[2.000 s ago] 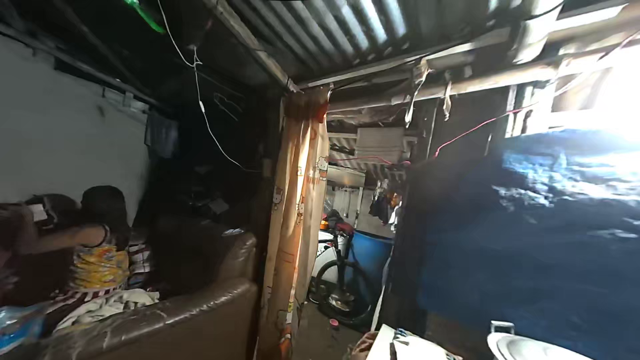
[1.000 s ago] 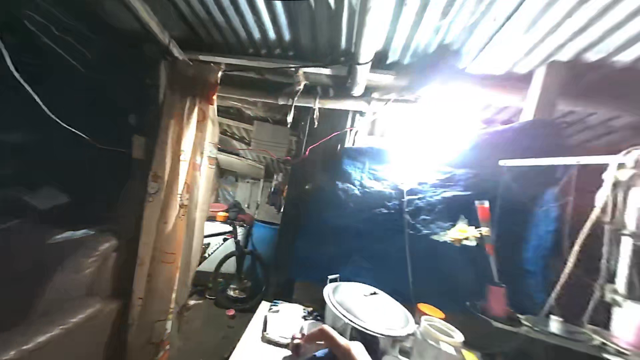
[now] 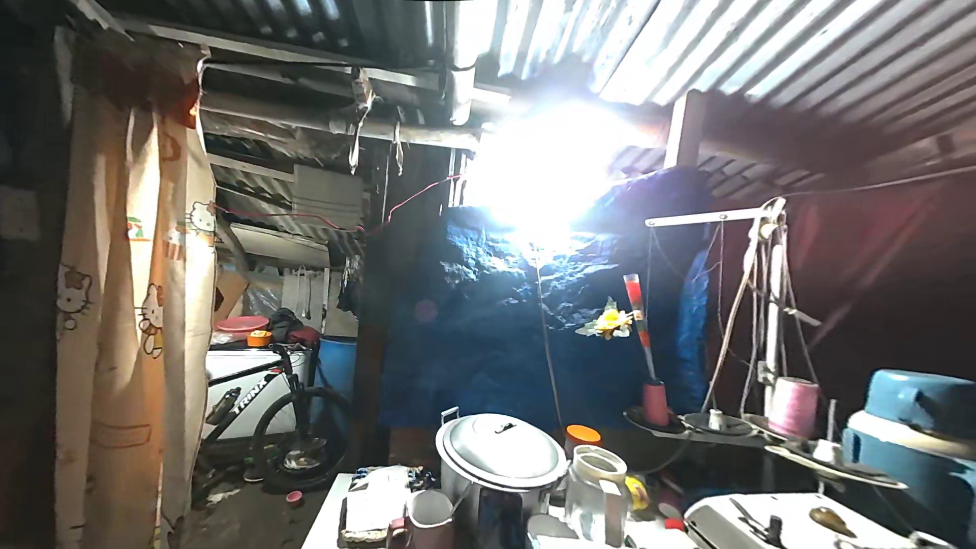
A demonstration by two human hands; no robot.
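Neither of my hands shows in the current view. At the bottom middle a lidded metal pot stands on a white tabletop. In front of it, a little to the left, is a mug, and a clear plastic pitcher stands at its right. Papers or a white cloth lie at the left of the pot. A white machine with small parts on top sits at the lower right. Above it, a thread stand carries a pink thread cone and a darker reddish cone.
A printed curtain hangs at the left beside a passage with a bicycle and a blue drum. A blue tarp covers the back wall under a glaring light. A large blue jug stands far right.
The view has turned far to the right; the sofa and the seated person have left it. A hand near the pot at the bottom a second ago is out of sight now.
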